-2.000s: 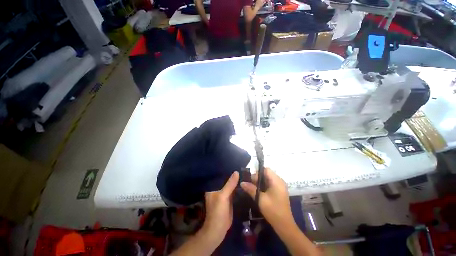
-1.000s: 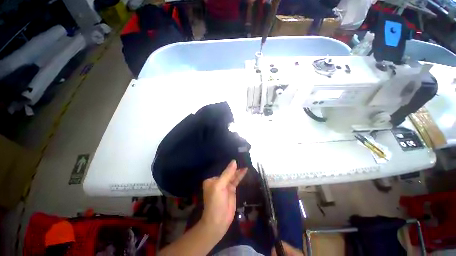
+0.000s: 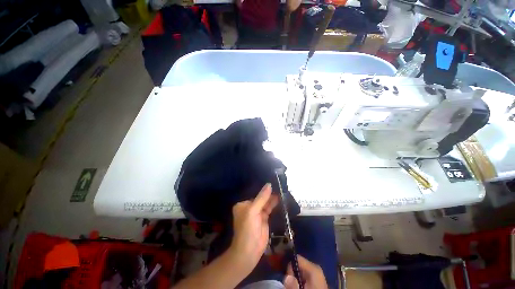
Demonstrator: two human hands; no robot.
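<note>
The dark garment piece [image 3: 220, 169] lies bunched on the white sewing table [image 3: 144, 141], left of and nearer than the needle area. Its near right part hangs over the front edge. My left hand [image 3: 251, 226] is at this near edge, with the cloth between thumb and fingers; the fingertips are partly hidden. My right hand [image 3: 306, 274], low in the picture and cut off by its bottom edge, holds the long dark shears [image 3: 287, 217]. The blades point up and away, with the tip over the cloth's right edge just beside my left fingers. Whether the blades are parted cannot be told.
The white sewing machine [image 3: 384, 118] stands right of the cloth. Yellow snips [image 3: 419, 176] and a black switch panel [image 3: 454, 169] lie right of it. A pale blue trough [image 3: 226, 65] runs behind. Red bins [image 3: 96, 262] stand below left. A person [image 3: 260, 17] is at the back.
Earlier both hands were at the cloth's near edge. My right hand then dropped low with the shears; now the shears have moved left and up onto the cloth edge. My left hand stays at the cloth.
</note>
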